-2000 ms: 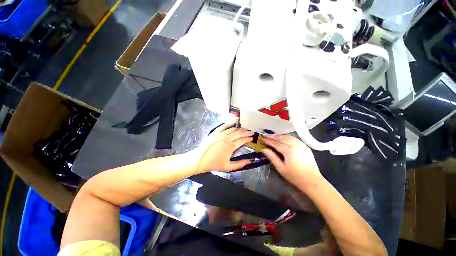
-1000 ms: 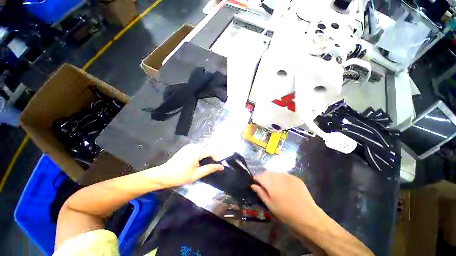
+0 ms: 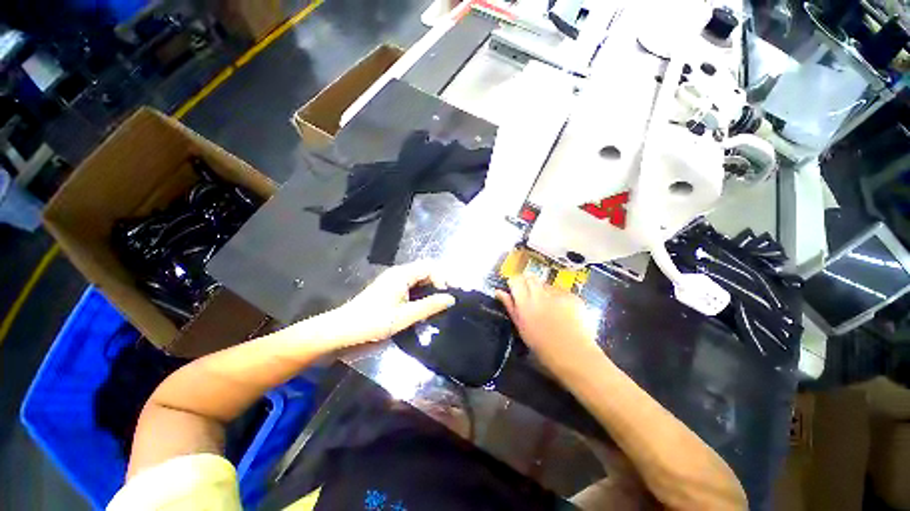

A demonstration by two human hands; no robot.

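Note:
My left hand (image 3: pixel 399 299) grips the left upper edge of a dark strap piece with a pale line (image 3: pixel 459 339), thumb on top. My right hand (image 3: pixel 539 311) holds the same piece at its upper right; its fingertips are close to the yellow-orange sewing clamp (image 3: pixel 567 276). The piece is bent into a rounded, shiny loop shape above the near table part. The white sewing machine head (image 3: pixel 619 170) with a red logo stands beyond my hands. The clamp is partly hidden by my right hand.
Crossed black straps (image 3: pixel 404 190) lie at the table's left. Dark pieces with pale lines (image 3: pixel 743 284) are heaped right of the head. A pale curved arm (image 3: pixel 701 293) hangs there. An open cardboard box (image 3: pixel 110 240) and blue bin (image 3: pixel 60 384) stand left; a control panel (image 3: pixel 863 279) is right.
My hands came back from the clamp to the near table, uncovering it. Since then the held piece has turned and bent into a loop, and my right hand has moved up, near the clamp.

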